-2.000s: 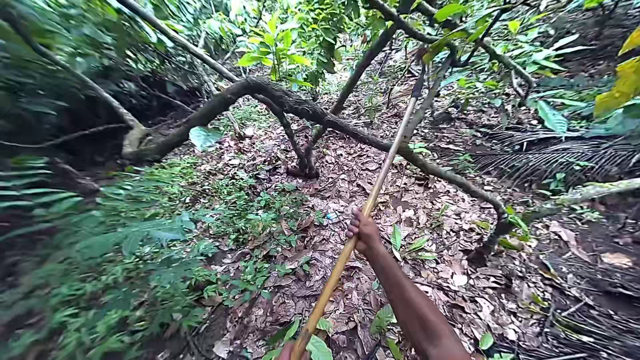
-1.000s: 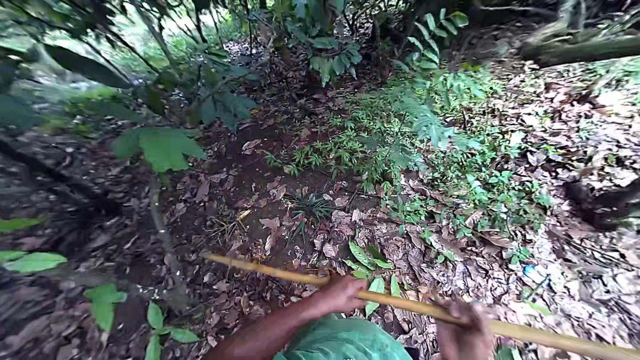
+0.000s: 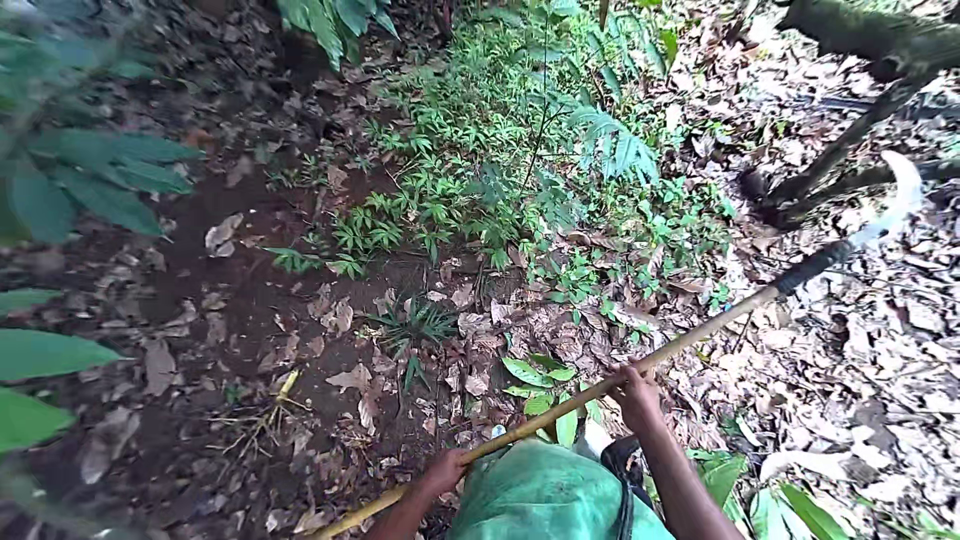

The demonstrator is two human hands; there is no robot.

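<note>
A long wooden pole [image 3: 697,330] runs slantwise from the bottom left up to the right. At its far end a curved metal blade [image 3: 904,187] is fixed by a dark binding [image 3: 814,266]. My right hand [image 3: 636,390] grips the pole near its middle. Lower on the pole, my left hand [image 3: 446,472] is closed around it, just left of the green cloth [image 3: 551,495] over my front. The pole's lower end passes out of view at the bottom edge.
Low green plants [image 3: 480,187] grow ahead over soil and dry leaves. A mossy branch [image 3: 870,34] and a leaning stem [image 3: 847,142] stand at the upper right, close to the blade. Broad leaves [image 3: 45,356] hang in at the left. A yellowish twig cluster [image 3: 274,412] lies lower left.
The view has swung far from the forked branches seen first. The pole, earlier reaching up among those branches, now lies across my front with the blade end at the right.
</note>
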